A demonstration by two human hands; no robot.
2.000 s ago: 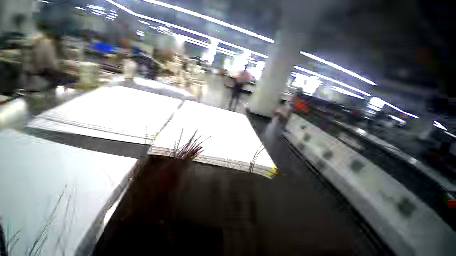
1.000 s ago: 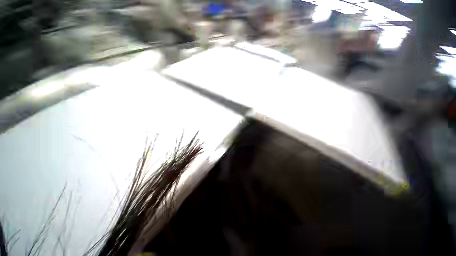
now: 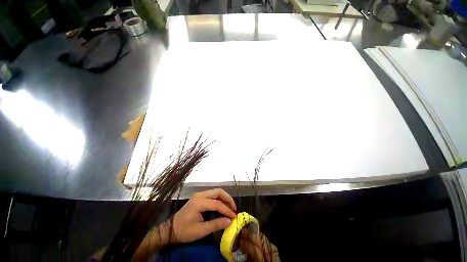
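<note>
A large white sheet stack (image 3: 287, 107) lies flat on the shiny grey table in front of me. A yellow tape roll (image 3: 231, 240) is at the bottom centre, below the table's front edge. My right hand (image 3: 258, 245) holds the roll, with fingers through its ring; it is partly cut off by the lower edge. My left hand (image 3: 202, 217) is bare, with its thumb and fingertips at the top of the roll. Whether it pinches the tape end cannot be told. Dark hair strands hang across part of the left forearm.
More white sheets (image 3: 435, 87) lie on the right, past a dark gap. The grey table (image 3: 102, 123) holds a dark crumpled cloth (image 3: 100, 51) and a whitish tape roll (image 3: 134, 26) at the far left. Brown-orange scraps (image 3: 134, 128) stick out at the stack's left edge.
The view has swung left and down onto one white stack and the grey table. Both hands and the yellow roll now show; neither hand was visible before.
</note>
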